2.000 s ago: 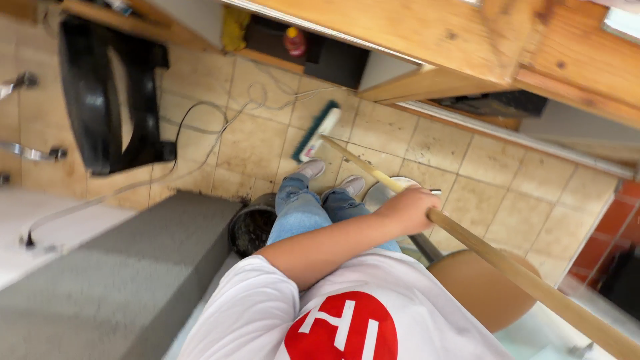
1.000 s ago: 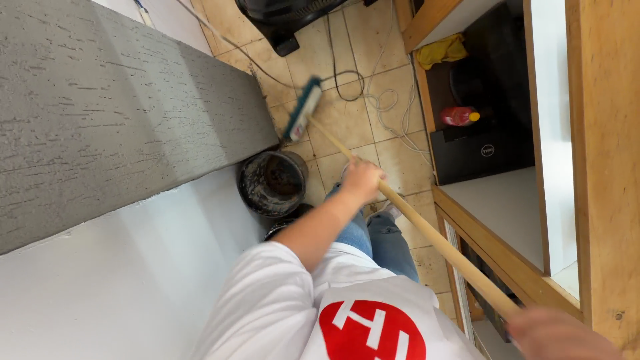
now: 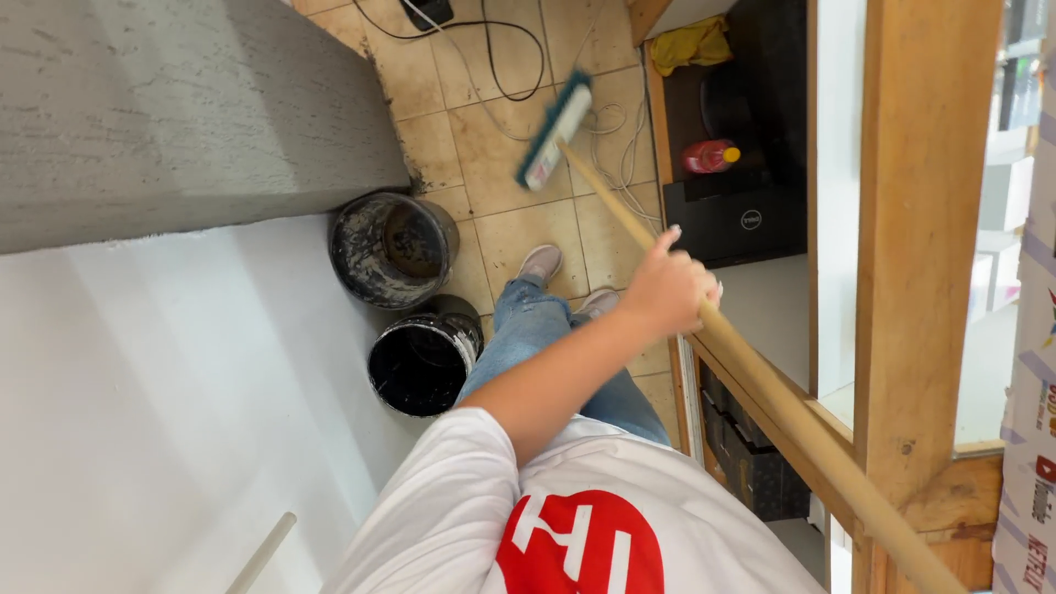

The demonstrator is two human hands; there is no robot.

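Note:
My left hand [image 3: 670, 285] is closed around the wooden handle [image 3: 767, 379] of a push broom. The handle runs from the lower right up to the broom head [image 3: 557, 132], which has a white top and dark green bristles. That head lies slantwise over the tan floor tiles, between a black cable [image 3: 540, 70] and loops of pale cable [image 3: 631, 169]. It is slightly blurred. My right hand is outside the view, as is the upper end of the handle.
Two dark buckets [image 3: 394, 250] [image 3: 421, 363] stand left of my feet, by a grey textured column [image 3: 198, 107] and white wall. At right, a wooden shelf unit [image 3: 907, 231] holds a yellow cloth [image 3: 689, 48], a red bottle [image 3: 709, 157] and a black laptop [image 3: 742, 219].
The broom head has moved away from the corner of the grey column, towards the pale cables. A blurred right hand at the lower right has left the view. The view has shifted.

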